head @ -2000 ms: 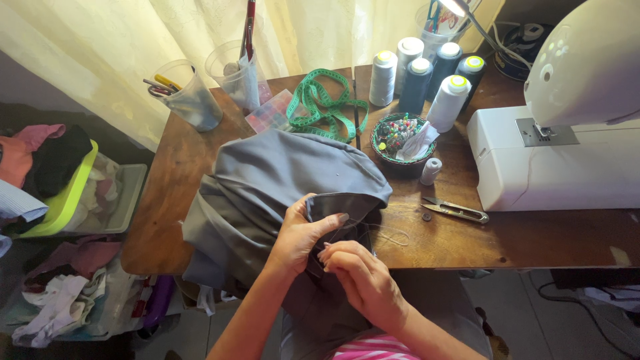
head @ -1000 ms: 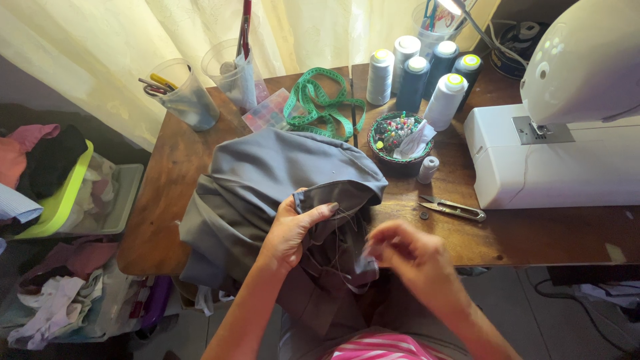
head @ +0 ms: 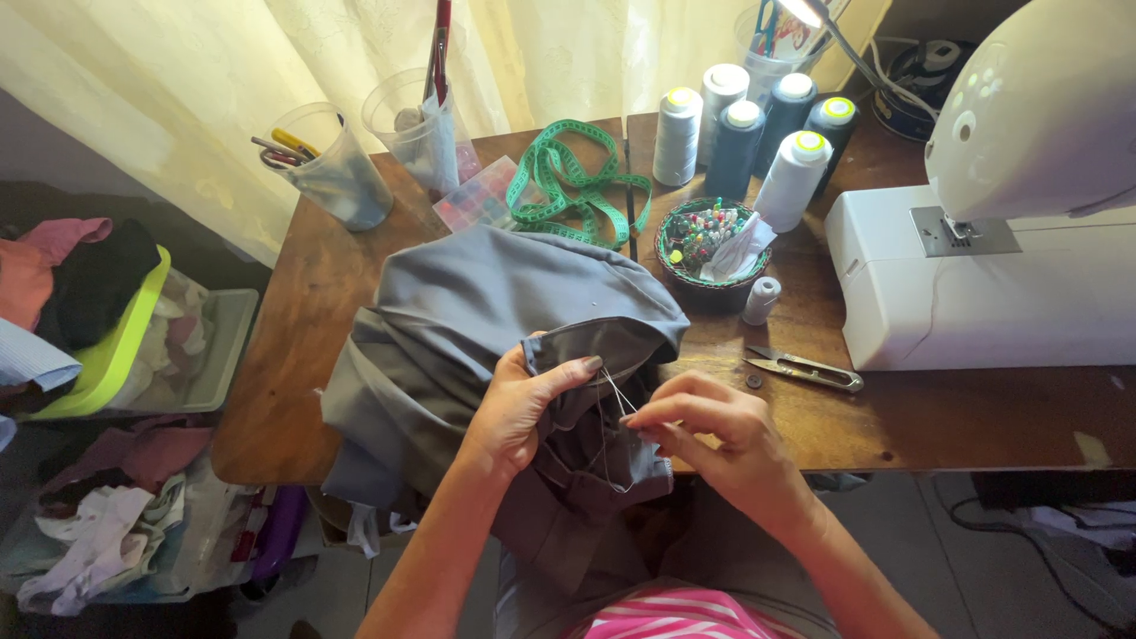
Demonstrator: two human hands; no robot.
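Grey fabric is bunched over the table's front edge and hangs toward my lap. My left hand grips its folded edge, thumb on top. Pale thread runs from the cloth near my left thumb to the pinched fingertips of my right hand; a loose loop hangs below. Whether a needle is between those fingertips cannot be told. To the right of the cloth lie thread snips and a small dark button, with a small thread spool standing behind them.
A basket of pins, several thread cones and a green measuring tape are at the back of the wooden table. A white sewing machine stands right. Plastic cups stand back left; bins of cloth are beside the table.
My right hand reached out to the right, blurred, one second ago, and is now closer to the cloth with thread stretched to its fingertips. My left hand keeps its hold on the fabric.
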